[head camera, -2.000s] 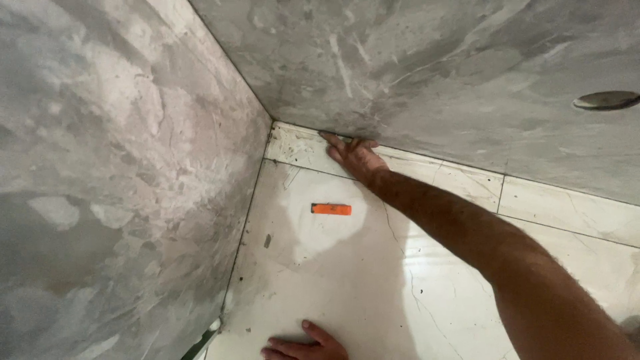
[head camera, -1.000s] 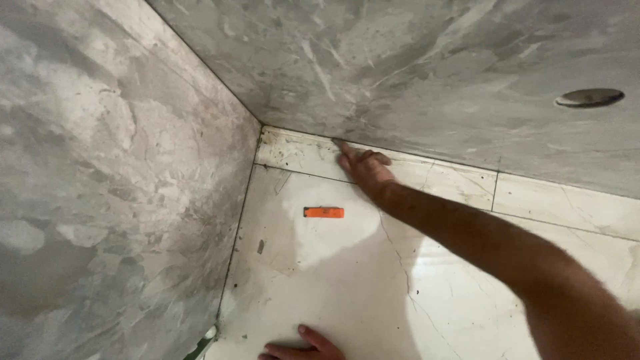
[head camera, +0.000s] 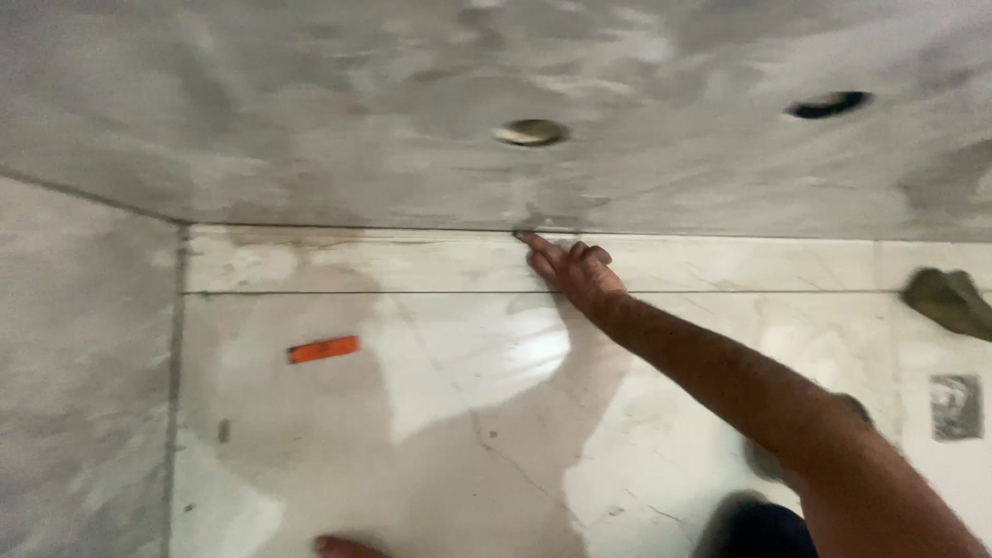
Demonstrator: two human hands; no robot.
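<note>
My right hand (head camera: 583,273) reaches in from the lower right, its index fingertip touching the joint where the grey marbled wall (head camera: 434,178) meets the white floor tiles (head camera: 434,387). It shows no tool in it; the other fingers are partly curled. At the bottom edge only a finger or so of my left hand (head camera: 350,547) shows, low over or on the floor; the rest is cut off by the frame. A small orange object (head camera: 324,349), perhaps a plastic-cased tool, lies on the floor to the left of my right hand and touches neither hand.
The wall has two round holes, one pale inside (head camera: 532,132) and one dark (head camera: 829,104). A second grey wall (head camera: 85,349) stands at left. At right are an olive-brown crumpled thing (head camera: 947,301) and a square floor drain or plate (head camera: 955,407). Dark blurred shapes sit at bottom right.
My right hand has moved rightward along the wall joint, away from the corner, its index finger still at the joint. The view has turned and shifted right. Less of my left hand shows.
</note>
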